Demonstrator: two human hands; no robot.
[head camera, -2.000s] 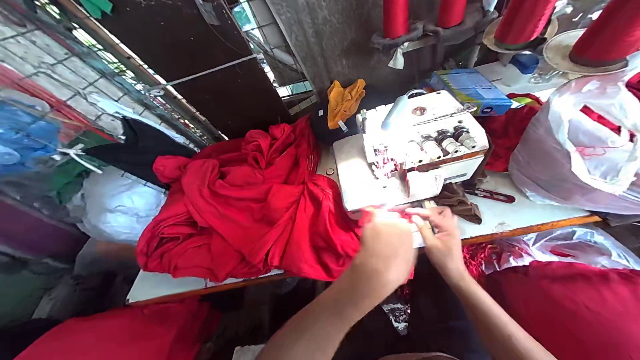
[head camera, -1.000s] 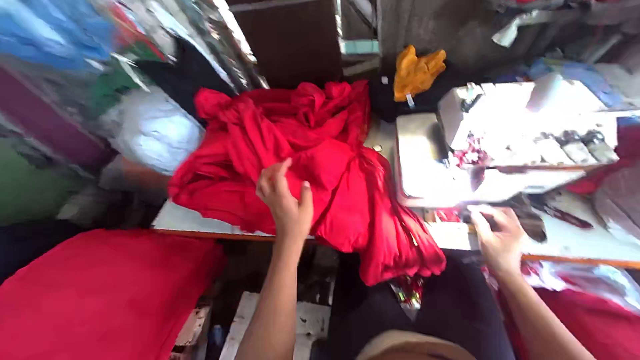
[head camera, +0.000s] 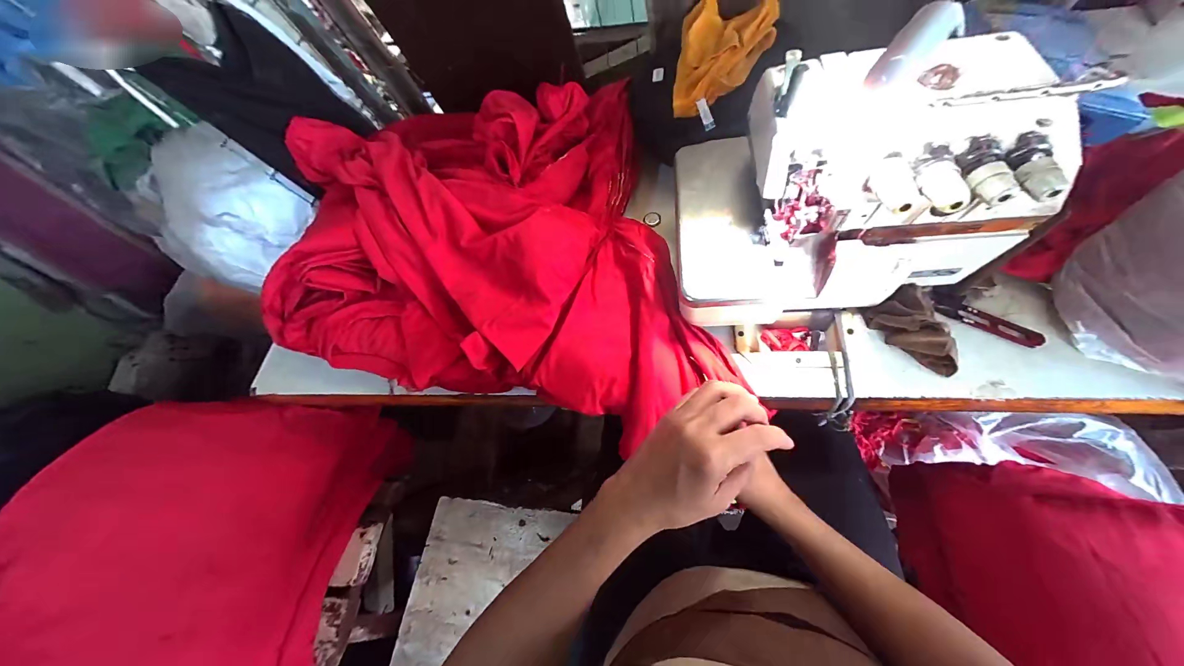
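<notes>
A heap of red fabric (head camera: 481, 250) lies on the white table, left of a white overlock sewing machine (head camera: 916, 166), and its near end hangs over the table's front edge. My left hand (head camera: 698, 453) is at that hanging end, its fingers curled at the cloth; whether it grips is not clear. Just behind and below it is my right hand (head camera: 758, 476), mostly hidden by the left, so its fingers cannot be made out. Both hands are in front of the table edge, to the near side of the machine.
Right of the machine's base lie a brown cloth scrap (head camera: 916, 333) and a dark-handled tool (head camera: 990, 319). An orange cloth (head camera: 721, 51) hangs behind. More red fabric lies at lower left (head camera: 166, 527) and lower right (head camera: 1045, 564). A clear plastic bag (head camera: 1128, 268) stands at the right.
My left hand has moved right from above the red heap, and my right hand has come away from the machine's front edge. They are now together at the cloth's hanging end.
</notes>
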